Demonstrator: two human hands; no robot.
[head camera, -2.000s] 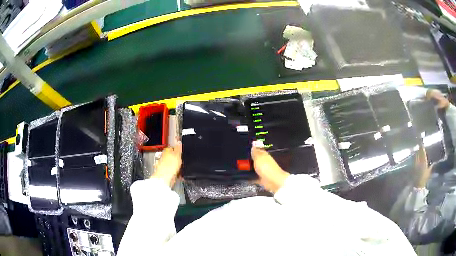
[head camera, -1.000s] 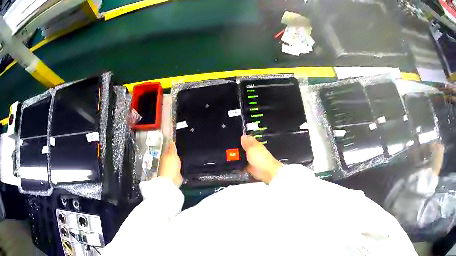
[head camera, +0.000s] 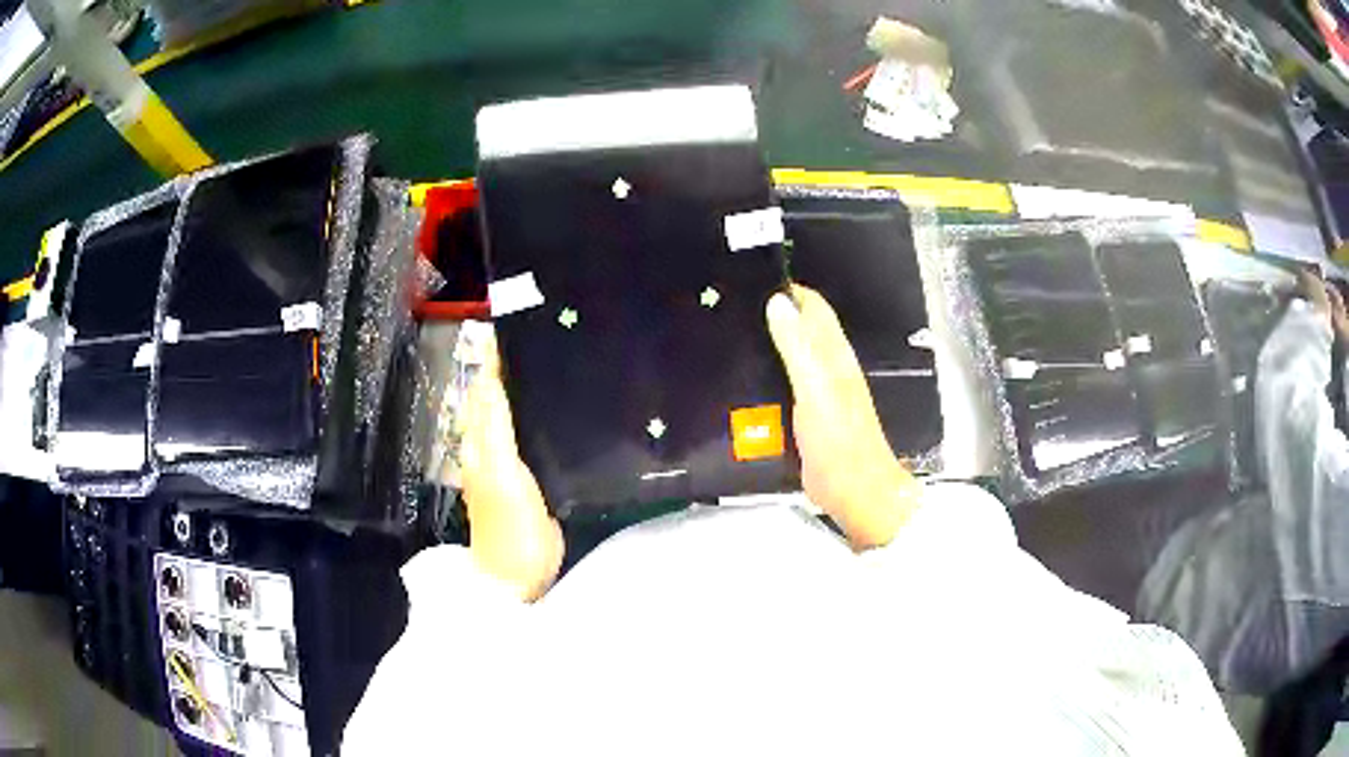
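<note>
A black tablet (head camera: 636, 355) is held up close to my chest, above the foam tray. Its screen shows four small pale arrows and an orange square near the lower right corner. White labels sit on its left and right edges, and a bright reflection lies across its top. My left hand (head camera: 506, 481) grips its left edge. My right hand (head camera: 840, 422) grips its right edge with the thumb on the rim. A second tablet (head camera: 863, 296) lies in the tray behind and to the right, partly hidden.
Foam trays of tablets stand stacked at left (head camera: 244, 318) and lie at right (head camera: 1036, 340). A red bin (head camera: 448, 244) is partly behind the held tablet. A fixture (head camera: 237, 643) is lower left. Paper slips (head camera: 907, 89) lie on the belt. Another person's sleeve (head camera: 1302, 399) is at right.
Both hands have lifted the tablet from the tray and brought it nearer the camera. Its screen now shows arrows with the orange square. The other person's arm has moved up at right.
</note>
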